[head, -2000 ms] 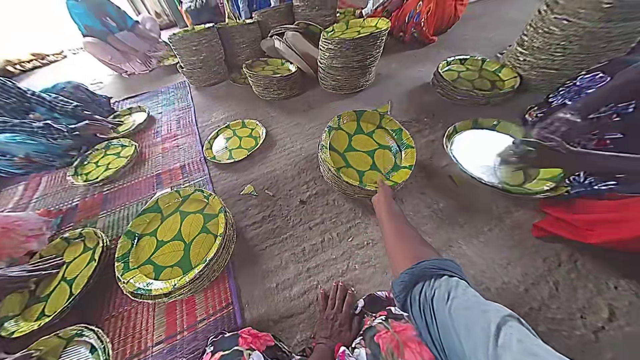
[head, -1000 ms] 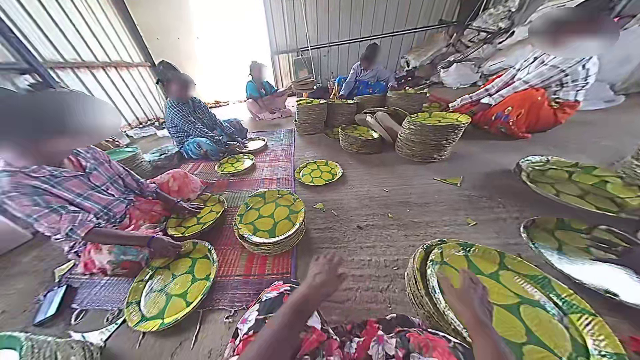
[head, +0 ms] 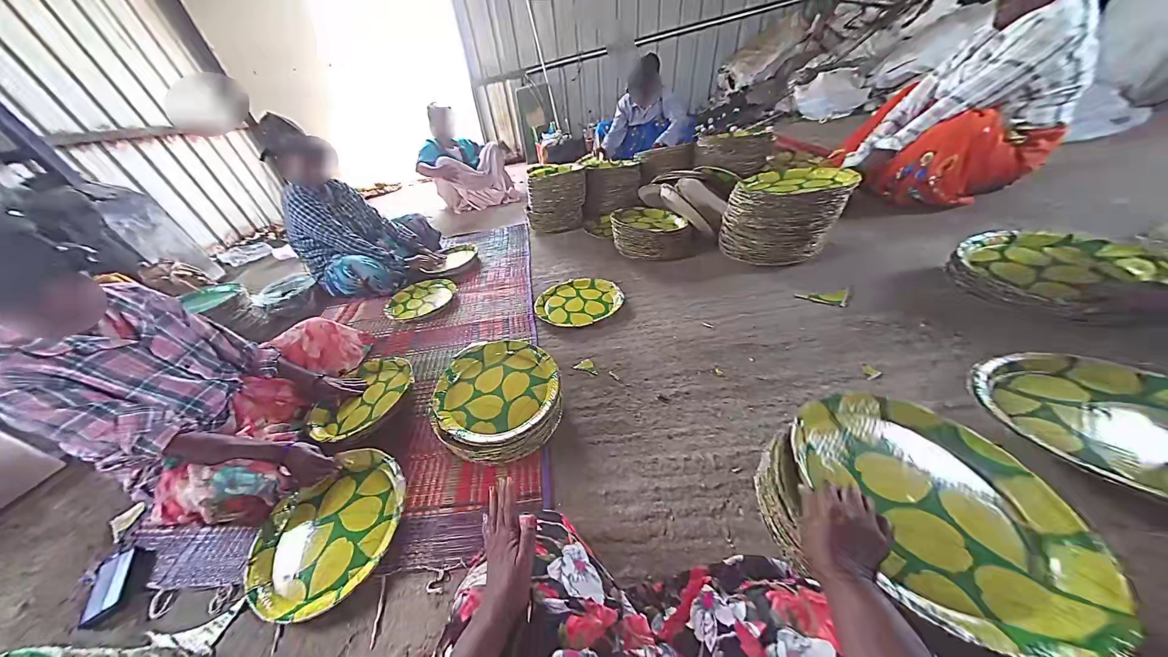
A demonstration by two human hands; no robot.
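My left hand (head: 507, 538) is raised over my flowered cloth at the bottom centre, fingers extended, holding nothing. Beyond its fingertips, a stack of round leaf-patterned plates (head: 495, 392) stands on the woven mat's edge. My right hand (head: 844, 532) rests on the near left part of a large leaf-patterned plate (head: 958, 511), which tops a stack at the lower right; whether the fingers grip its rim I cannot tell. Another shiny plate (head: 1086, 411) lies to the right of that stack. A single patterned plate (head: 578, 302) lies farther off, beside the mat.
On the left, a person in a plaid shirt (head: 137, 365) handles plates on the red woven mat (head: 456, 474). Other people sit farther back. Tall plate stacks (head: 787, 219) stand mid-distance, another stack (head: 1049, 274) at right. Green scraps (head: 826, 297) lie on the floor. A phone (head: 109, 584) lies lower left.
The view has tilted up since two seconds ago. My right hand, pointing at the top plate's near edge then, now lies on a large plate. My left hand has its fingers raised more upright than one second ago.
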